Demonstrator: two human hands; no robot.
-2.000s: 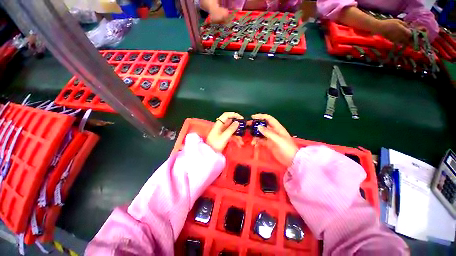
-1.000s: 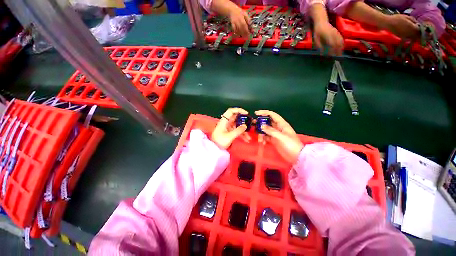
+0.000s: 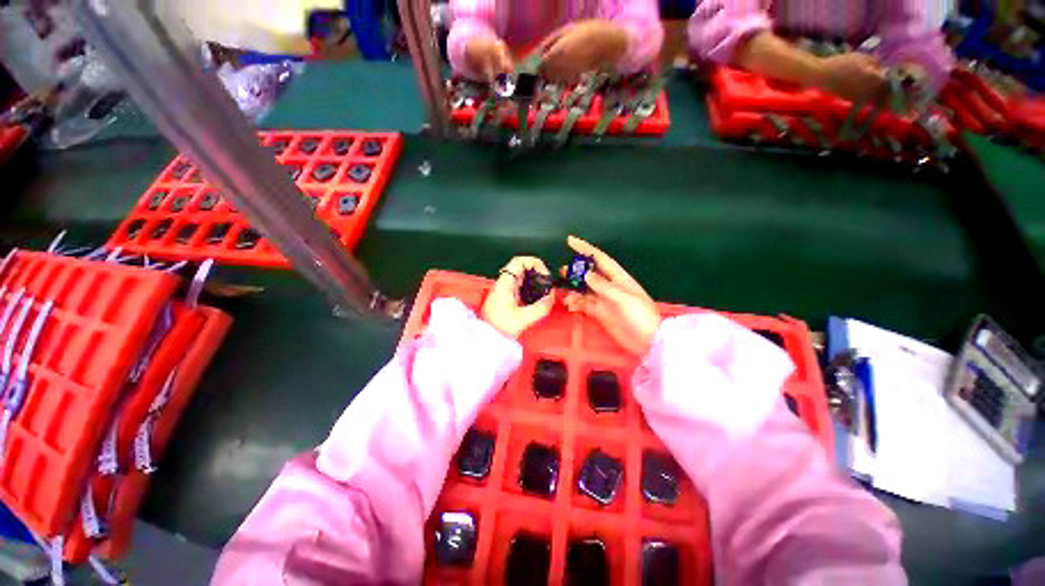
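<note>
My left hand (image 3: 515, 300) holds a dark watch head (image 3: 534, 286) above the far edge of the red compartment tray (image 3: 423, 300). My right hand (image 3: 613, 300) holds a second watch head (image 3: 579, 271) beside it; a small blue-green glow shows on it. The fingers partly hide both. Several watch heads, such as one near the middle (image 3: 549, 379), lie in the tray pockets below my hands. My sleeves cover parts of the tray.
A metal post (image 3: 229, 160) slants at left. A second red tray (image 3: 372, 172) lies behind it. Stacked red trays with pale straps (image 3: 86, 378) stand left. Paper (image 3: 917, 418), a pen (image 3: 869, 403) and a calculator (image 3: 995, 387) lie right. People in pink handle strapped watches across the bench.
The watch head in my right hand has turned and now shows a glow. The loose pair of green-strapped watches has left the mat. A person opposite now holds a watch.
</note>
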